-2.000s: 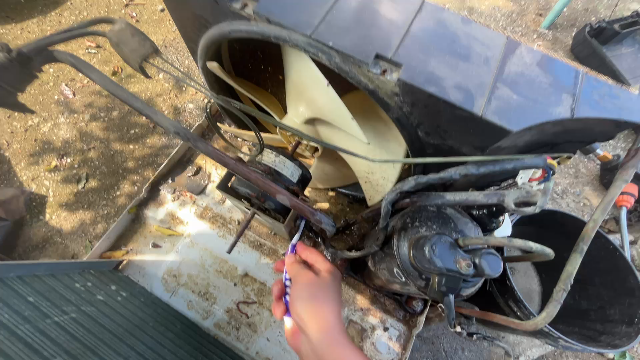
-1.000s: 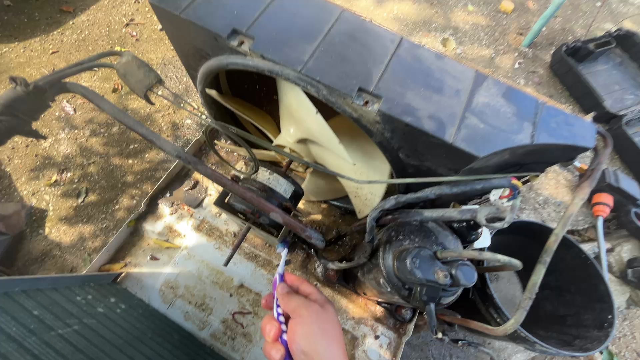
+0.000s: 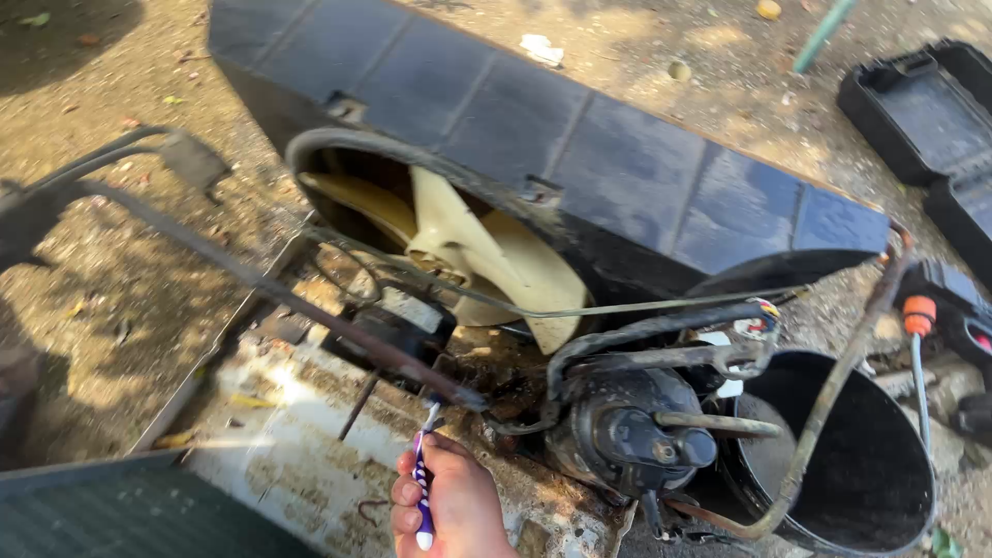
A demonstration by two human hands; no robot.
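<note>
My right hand [image 3: 453,492] is closed around a purple and white toothbrush [image 3: 423,496], its head pointing up. The bristle end is at the lower edge of a black fan motor [image 3: 395,318], beside the end of a dark metal pipe [image 3: 310,306]; whether it touches is blurred. Behind the motor, a cream plastic fan [image 3: 473,248] sits in a round black shroud. To the right of my hand stands a black compressor [image 3: 628,434] with pipes and a wrapped cable. Below the motor lies a dirty white metal base [image 3: 271,449]. My left hand is not in view.
A black bucket [image 3: 860,473] stands right of the compressor, with a bent copper pipe [image 3: 821,411] crossing it. Dark panels [image 3: 496,116] span the back. An open black case [image 3: 914,116] and an orange hose connector [image 3: 919,314] are at right. A green ribbed panel [image 3: 132,511] fills the lower left.
The toothbrush remains in my right hand, with its head near the motor's lower edge. The view has shifted, showing more of the black case at right.
</note>
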